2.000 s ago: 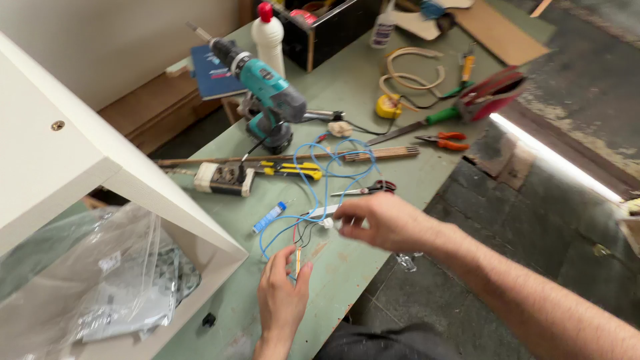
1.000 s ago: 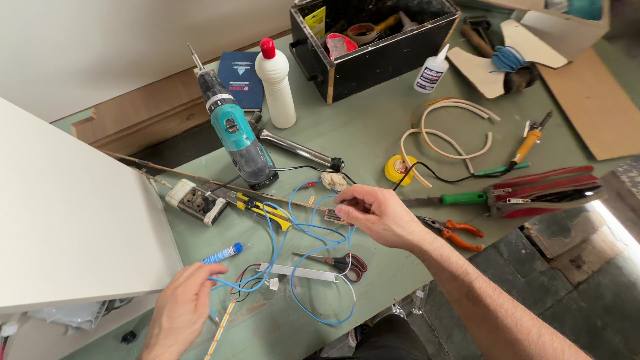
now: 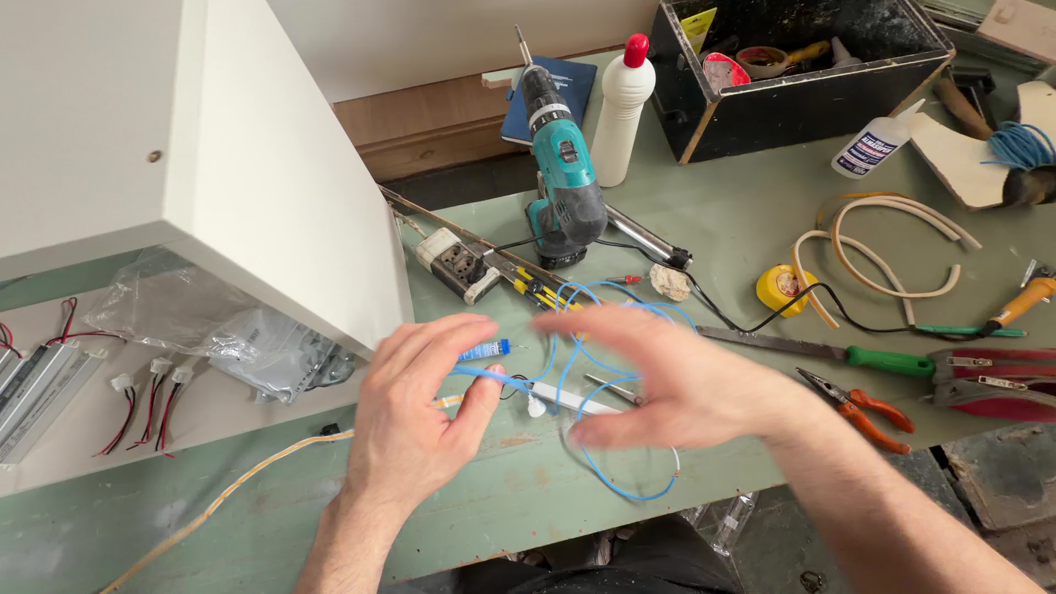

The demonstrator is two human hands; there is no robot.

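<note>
My left hand [image 3: 425,404] is curled round a bend of thin blue wire [image 3: 627,495], its fingertips near a blue-labelled tube [image 3: 485,351]. An orange-and-white LED strip [image 3: 247,478] runs from beneath that hand to the lower left. Blurred by motion, my right hand [image 3: 660,379] hovers over the loops of blue wire with thumb and fingers apart and nothing seen between them. Between the hands lie a white metal bar [image 3: 577,399], a small white connector [image 3: 536,406] and the tip of a pointed metal tool [image 3: 610,386]. The right hand hides part of the wire.
A white cabinet [image 3: 272,165] stands at left, with LED drivers [image 3: 49,404] and a plastic bag [image 3: 264,346]. Behind are a power strip [image 3: 458,266], a cordless drill [image 3: 565,165], a white bottle [image 3: 623,115] and a black toolbox [image 3: 817,99]. Pliers [image 3: 866,412] and a soldering iron [image 3: 1023,301] lie right.
The right hand has opened and its fingers have spread since one second ago, when they were pinched over the wire. The left hand still has the blue wire. The view has shifted.
</note>
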